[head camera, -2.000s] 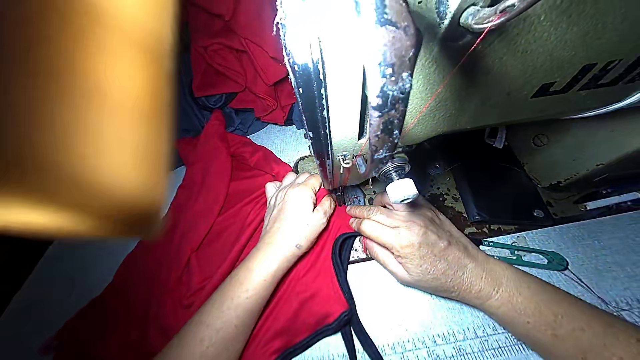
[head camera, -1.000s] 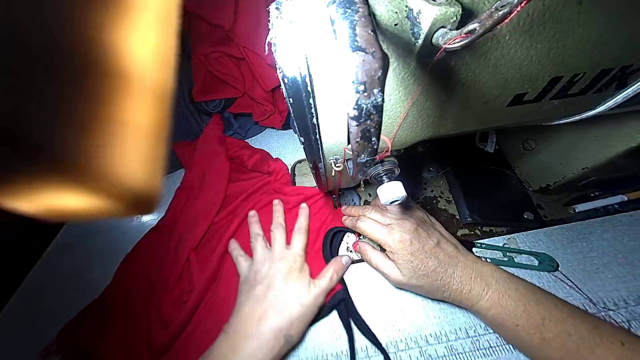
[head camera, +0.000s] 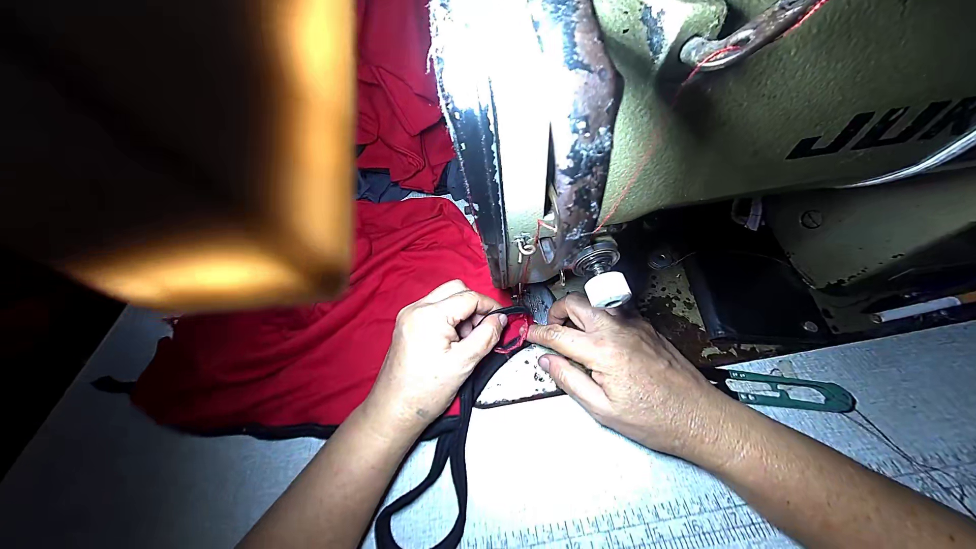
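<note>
Red fabric with black edging (head camera: 320, 358) lies on the table to the left of and under the head of a green Juki sewing machine (head camera: 709, 130). Thumb and fingers of my left hand (head camera: 438, 351) pinch the black edging (head camera: 507, 311) just in front of the needle area. My right hand (head camera: 621, 362) is beside the presser foot (head camera: 540, 301), its fingertips at the red and black edge; whether they grip it is unclear. Black strap loops (head camera: 457, 457) hang from the edging toward the near side. Red thread (head camera: 637, 179) runs down to the machine's needle end.
Green thread snips (head camera: 793, 390) lie right of my right wrist. A ruler scale (head camera: 648, 522) runs along the near table surface. More red fabric (head camera: 400, 99) is bunched behind. A blurred dark and amber object (head camera: 229, 152) blocks the upper left. A white knob (head camera: 608, 290) sits above my right hand.
My left hand, spread flat on the red fabric one second ago, now pinches the black edging near the needle. The fabric has shifted, with its black-edged hem now lying across the table at left.
</note>
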